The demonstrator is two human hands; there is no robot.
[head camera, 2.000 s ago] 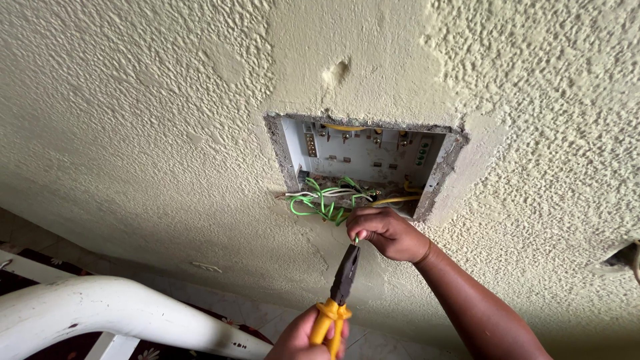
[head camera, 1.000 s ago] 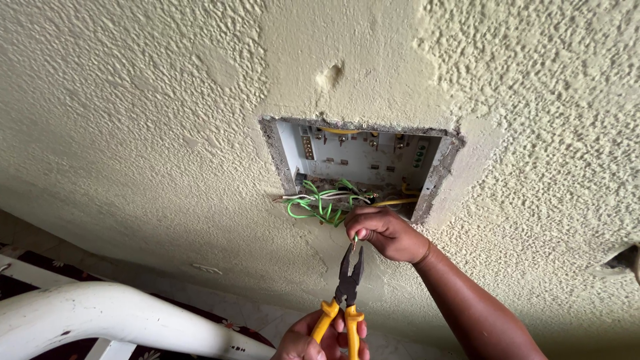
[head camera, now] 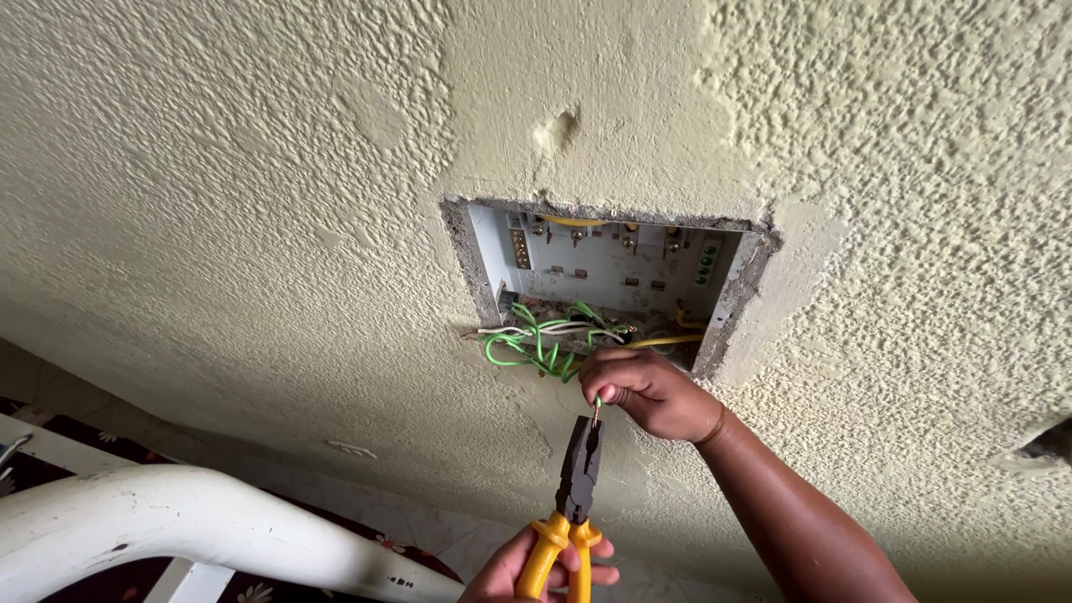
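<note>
My left hand (head camera: 536,569) holds combination pliers (head camera: 578,477) by their yellow handles, at the bottom centre. Between its fingertips my right hand (head camera: 649,389) pinches a green insulated wire (head camera: 598,402) whose bare copper end (head camera: 595,414) points down at the plier tips. The jaws are nearly together; whether they grip the copper cannot be told. Just above is an electrical box (head camera: 603,268) recessed in the wall, with brass terminals inside. A tangle of green wires (head camera: 536,339), white wires (head camera: 502,331) and a yellow wire (head camera: 670,341) lies along its lower edge.
Rough broken plaster (head camera: 473,268) frames the box in a textured wall (head camera: 251,209). A thick white tube (head camera: 201,511) crosses the lower left, above dark floral fabric (head camera: 389,544). A dark hole (head camera: 1051,444) shows at the far right.
The plier jaws were closer together two seconds ago, spread wide one second ago, and are nearly together again now. My right hand still pinches the green wire in about the same place.
</note>
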